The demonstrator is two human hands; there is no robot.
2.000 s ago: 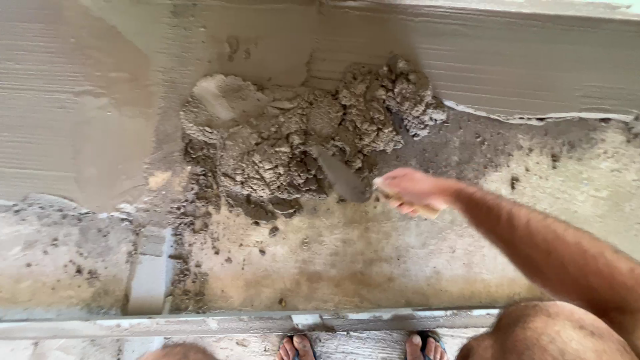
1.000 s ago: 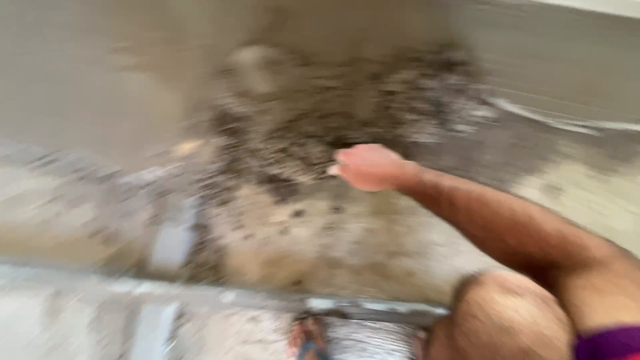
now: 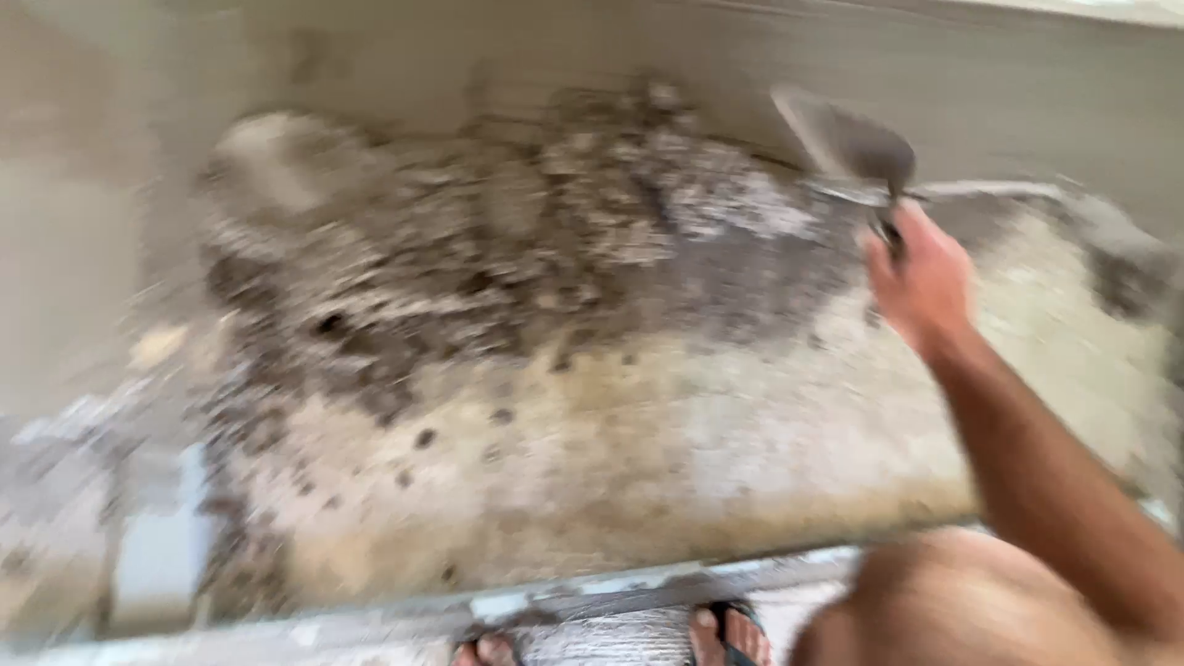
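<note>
My right hand [image 3: 925, 273] grips the handle of a pointing trowel [image 3: 846, 139], its metal blade aimed up and left over the edge of the smoothed mortar [image 3: 1008, 102]. To the left of the trowel lies a rough heap of wet mortar [image 3: 518, 203], with a smoother lump [image 3: 287, 162] at its left end. Crumbs of mortar are scattered below the heap on the pale, stained floor surface [image 3: 740, 416]. The view is blurred by motion. My left hand does not show.
A raised edge [image 3: 647, 583] runs along the bottom, with my sandalled feet [image 3: 731, 638] beyond it. A light strip [image 3: 157, 564] lies at lower left. My bare knee [image 3: 953, 601] is at lower right, and smooth mortar [image 3: 74, 259] covers the left.
My right hand has moved with the trowel from beside the lower part of the mortar heap to its right, up at the edge of the smoothed layer.
</note>
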